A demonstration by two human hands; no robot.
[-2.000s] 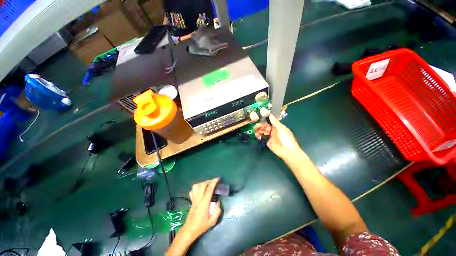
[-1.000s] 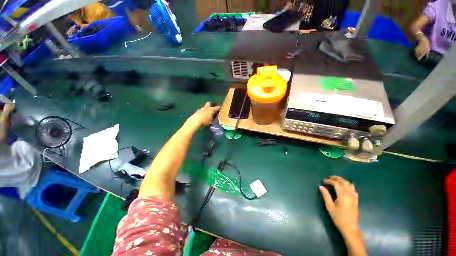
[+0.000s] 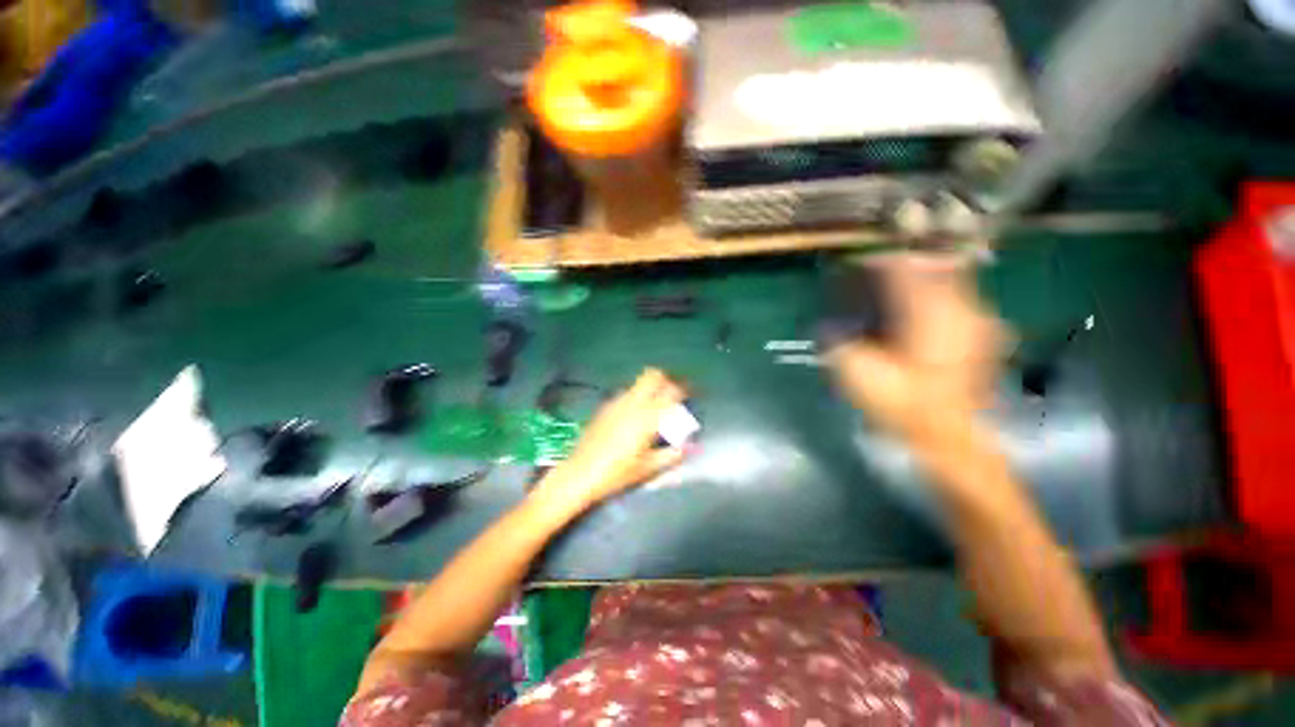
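My left hand point(image 3: 625, 438) is at the front middle of the bench, its fingers closed on the small white block point(image 3: 679, 423) of the test socket lead. My right hand point(image 3: 930, 348) is strongly blurred, just in front of the silver instrument. A dark block point(image 3: 856, 301), which looks like a black power adapter, is at its fingers and seems held. A thin dark cord with a small dark piece point(image 3: 1037, 378) shows right of this hand. The silver instrument point(image 3: 866, 93) has pale round terminals point(image 3: 930, 216) at its lower right corner.
An orange-lidded bottle point(image 3: 608, 107) stands on the wooden board point(image 3: 625, 250) beside the instrument. Black adapters point(image 3: 398, 398) with cords lie to the left, near a white paper point(image 3: 168, 455). Green tape point(image 3: 483, 430) is left of my left hand. A red basket point(image 3: 1257, 369) is at the right.
My left hand has come back from the board's left corner to the white block. My right hand, empty on the bench before, is now nearer the instrument with a dark block. The view has shifted.
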